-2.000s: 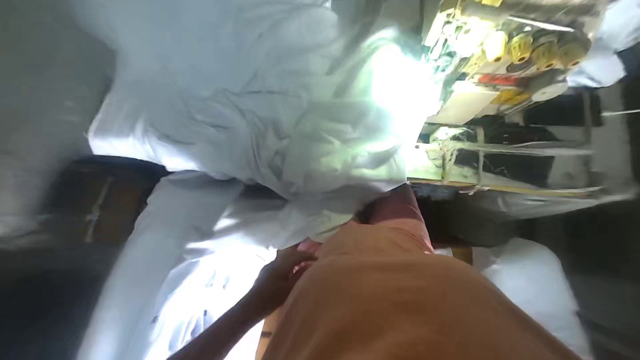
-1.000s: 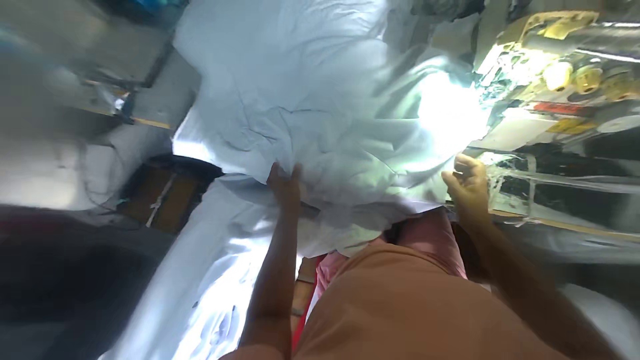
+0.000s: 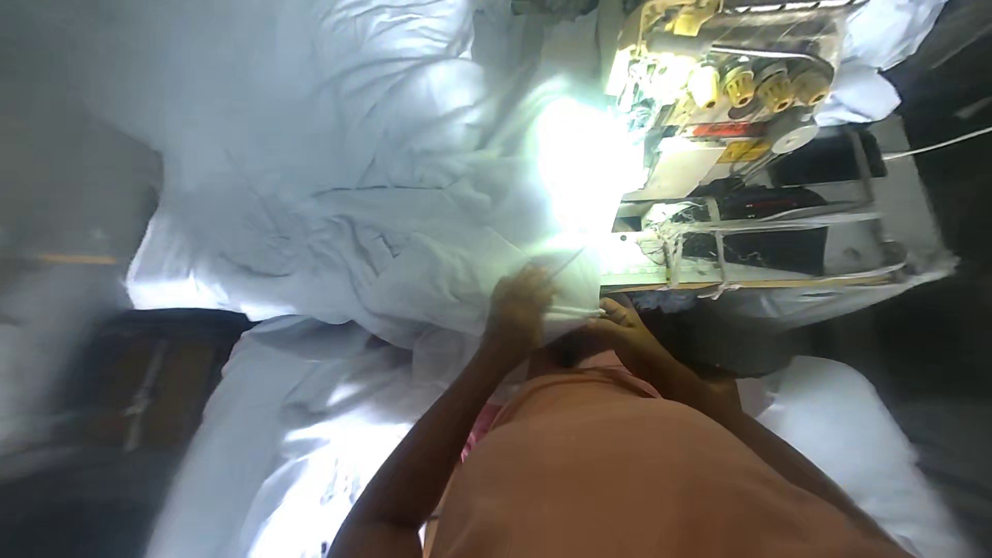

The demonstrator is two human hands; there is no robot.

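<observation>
White fabric [image 3: 418,256] lies in folds over the work surface, its near edge by my body. On top of it, close to that edge, rests my left hand [image 3: 521,306], blurred; whether its fingers pinch the cloth cannot be told. My right hand [image 3: 616,319] grips the cloth's right corner at the near edge of the table, fingers bent around it. Just beyond and to the right stands an industrial sewing machine [image 3: 721,128] with yellow dials, its bright lamp washing out the fabric near the needle area.
More white cloth [image 3: 256,434] hangs at the lower left, and a white bundle [image 3: 845,434] lies at the lower right. Strips of cloth or cord [image 3: 775,225] are tied across the machine's table on the right. A white thread [image 3: 938,145] runs off at the right edge.
My left hand has moved right along the cloth. My right hand, raised with nothing in it a second ago, has come down to the cloth's corner and taken hold.
</observation>
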